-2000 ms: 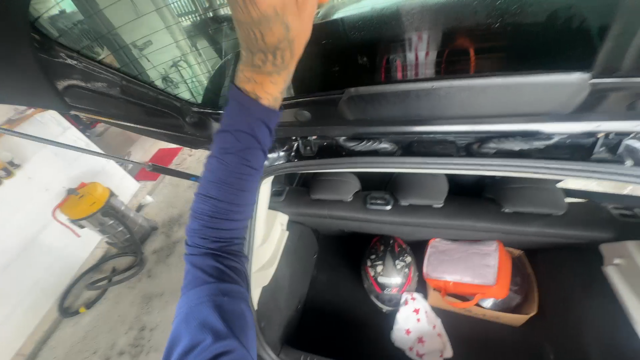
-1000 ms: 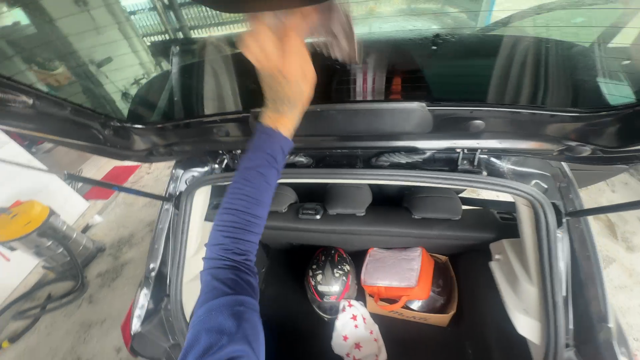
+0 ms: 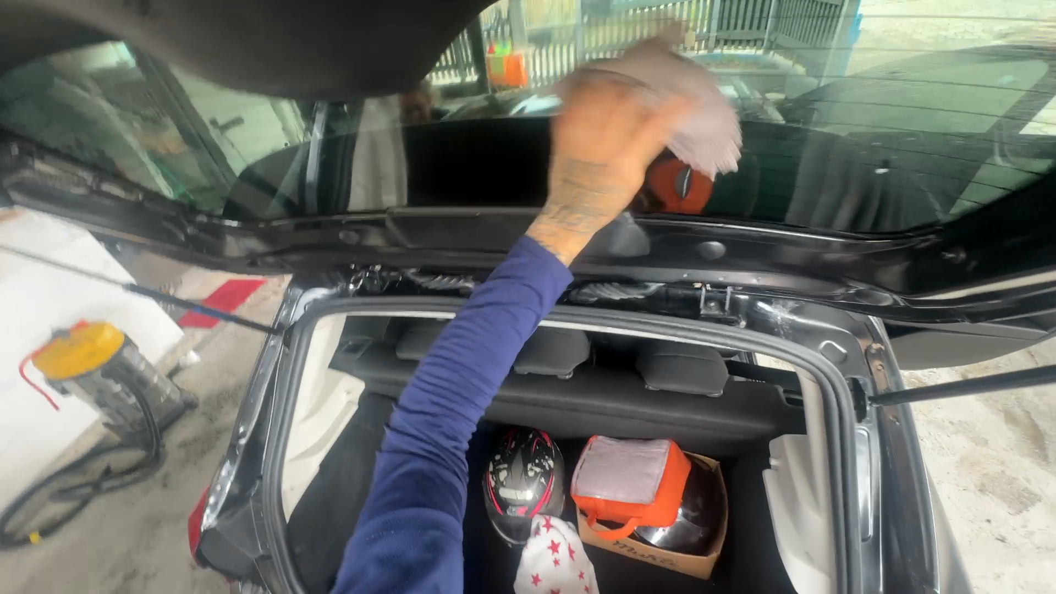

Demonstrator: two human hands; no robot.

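My left hand [image 3: 615, 124], in a blue sleeve, reaches up to the inner face of the rear window [image 3: 874, 148] of a raised black car tailgate. A pale pinkish-grey cloth [image 3: 701, 107] is under and beyond its fingers, against the glass. Both hand and cloth are blurred by motion, so the exact grip is partly hidden. The tailgate's black lower frame [image 3: 792, 268] runs below the wrist. My right hand is out of view.
In the open boot lie a black-and-red helmet [image 3: 521, 478], a white cloth with red stars [image 3: 557, 561], and a cardboard box [image 3: 668, 559] holding an orange bag [image 3: 631, 483] and a dark, glossy rounded object [image 3: 685, 511]. A yellow-topped vacuum cleaner [image 3: 107, 371] stands left. Gas struts [image 3: 965, 385] flank the opening.
My left hand has moved right across the glass with the cloth, which shows much more plainly now. The view has swung, bringing the right side of the car into sight.
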